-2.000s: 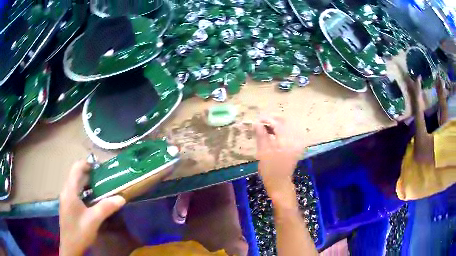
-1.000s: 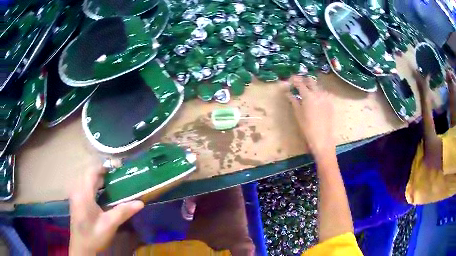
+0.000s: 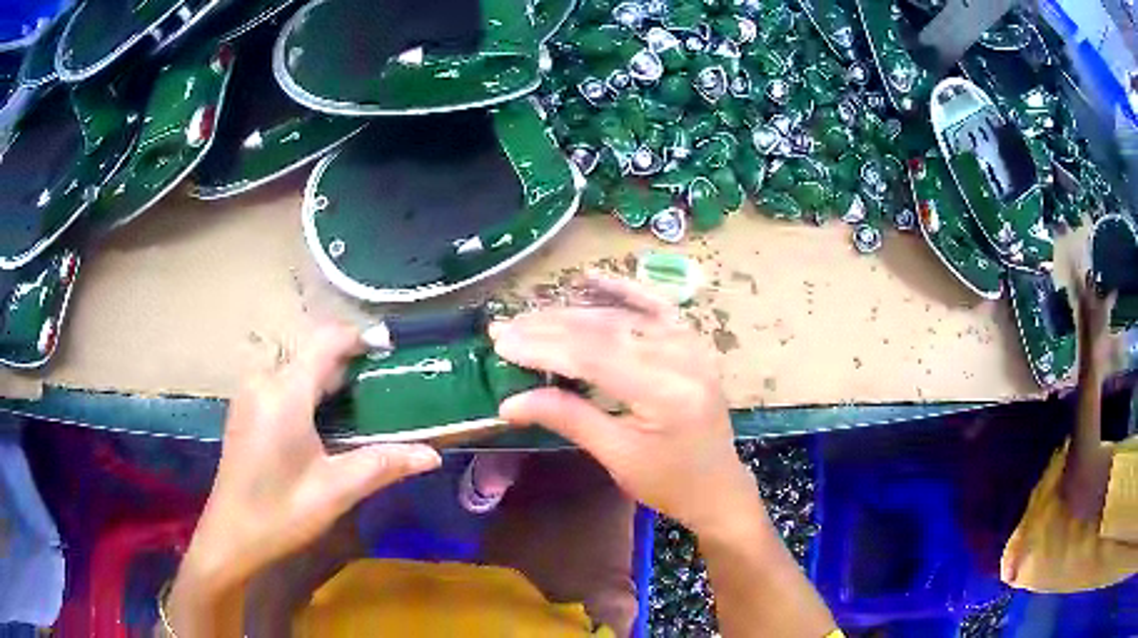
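Observation:
A glossy green housing (image 3: 424, 389) stands on edge near the bench's front edge, its pale rim towards me. My left hand (image 3: 306, 430) grips its left end, thumb below and fingers behind. My right hand (image 3: 624, 386) is closed around its right end, fingers on top and thumb at the front. Whether a small cap is under my right fingers cannot be seen. The pale green glue dish (image 3: 670, 276) sits just behind my right hand, partly beside its fingers. A large heap of small green caps (image 3: 711, 125) with silvery spots lies beyond it.
Overlapping green housings (image 3: 437, 212) lie at the back left, and more (image 3: 992, 162) at the right. A blue crate (image 3: 644, 561) of small pieces is below the bench edge (image 3: 874, 418). A person's arm and yellow sleeve (image 3: 1073, 511) are at the far right.
My right hand has come from the heap's near edge to the housing's right end. My left hand still holds the housing, now further right in the picture. The view has shifted.

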